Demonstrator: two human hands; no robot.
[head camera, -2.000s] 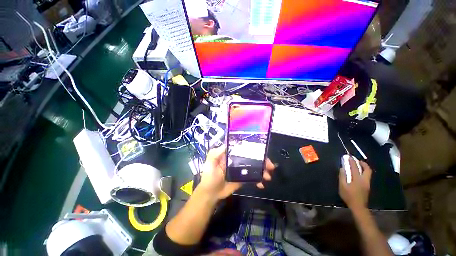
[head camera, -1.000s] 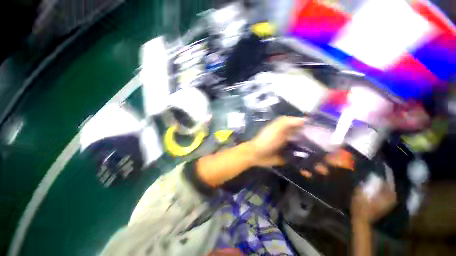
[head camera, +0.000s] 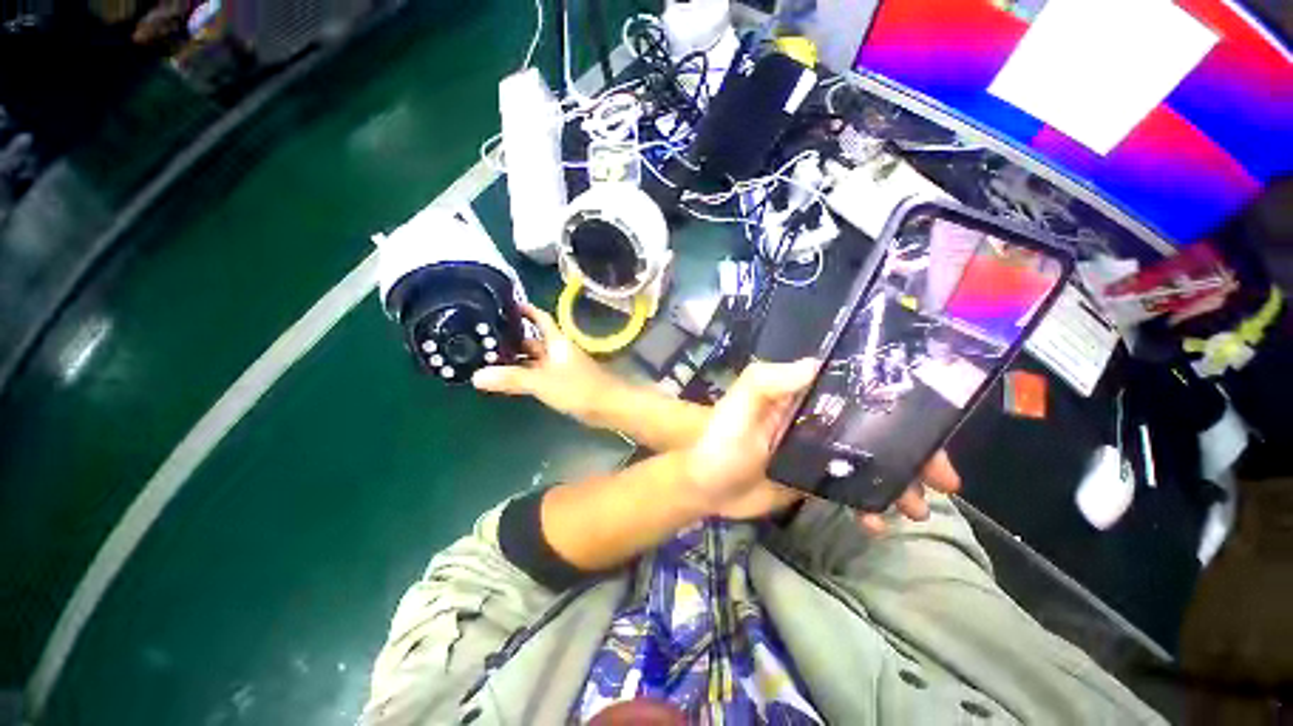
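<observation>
My left hand holds the smartphone tilted, its lit screen showing the bench and part of the monitor. My right hand reaches left beneath my left forearm. Its fingers and thumb are on the right edge of the dome camera, which has a white housing and a black ball head with a ring of light dots around the lens. The part of my right forearm behind my left hand is hidden.
The yellow tape roll and white round camera are just right of my right hand. Cables and a black box lie behind. The monitor, keyboard, orange square and mouse are at right.
The view has turned left. My right hand has left the mouse and crossed under my left arm to the dome camera. My left hand keeps the phone, now tilted.
</observation>
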